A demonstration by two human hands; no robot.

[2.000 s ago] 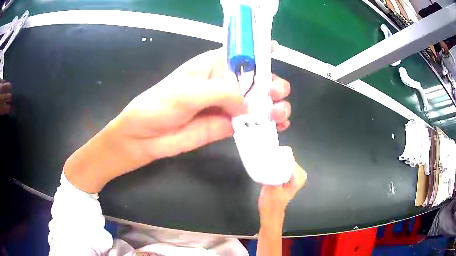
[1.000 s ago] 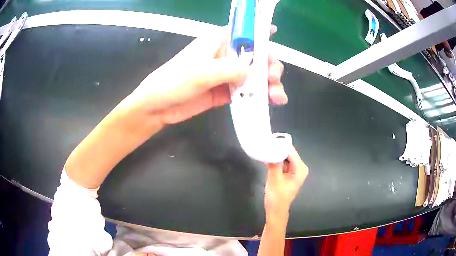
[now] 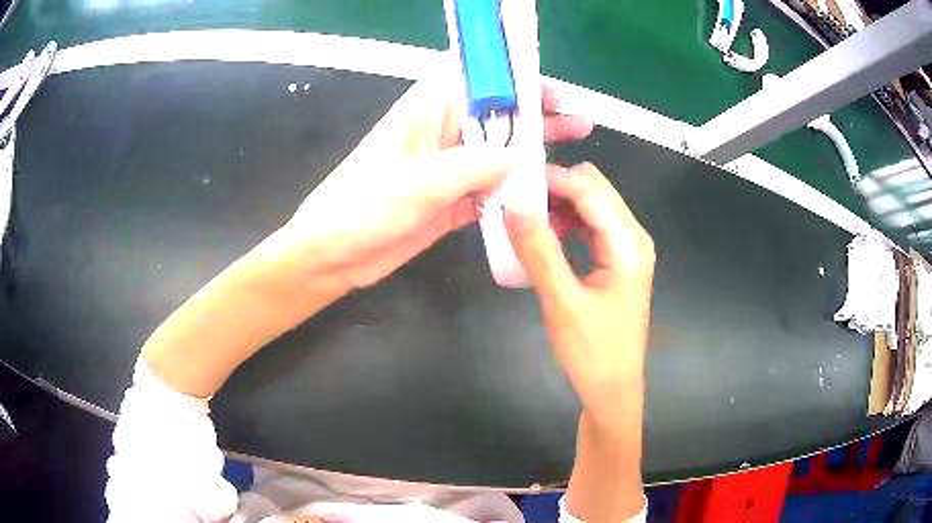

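Note:
A white curved housing shell (image 3: 526,123) is held upright above the mat, its top cut off by the picture's upper edge. A blue battery (image 3: 484,56) lies in its open side, with thin dark lead wires at the battery's lower end. My left hand (image 3: 409,179) grips the shell around its middle from the left. My right hand (image 3: 598,276) has thumb and fingers on the shell's lower part from the right and hides some of it. The rounded lower end shows below the fingers.
Beyond the white rail (image 3: 235,46), the green belt (image 3: 634,51) carries several white curved pieces, one with blue. A grey metal bar (image 3: 818,87) slants over it at right. White parts (image 3: 871,286) and cardboard (image 3: 884,373) stack at the right edge; slim white parts (image 3: 20,92) lie at far left.
My right hand has moved up from the shell's bottom end to its lower part, near my left hand. The shell's lower end now sits higher. The white pieces on the belt have shifted.

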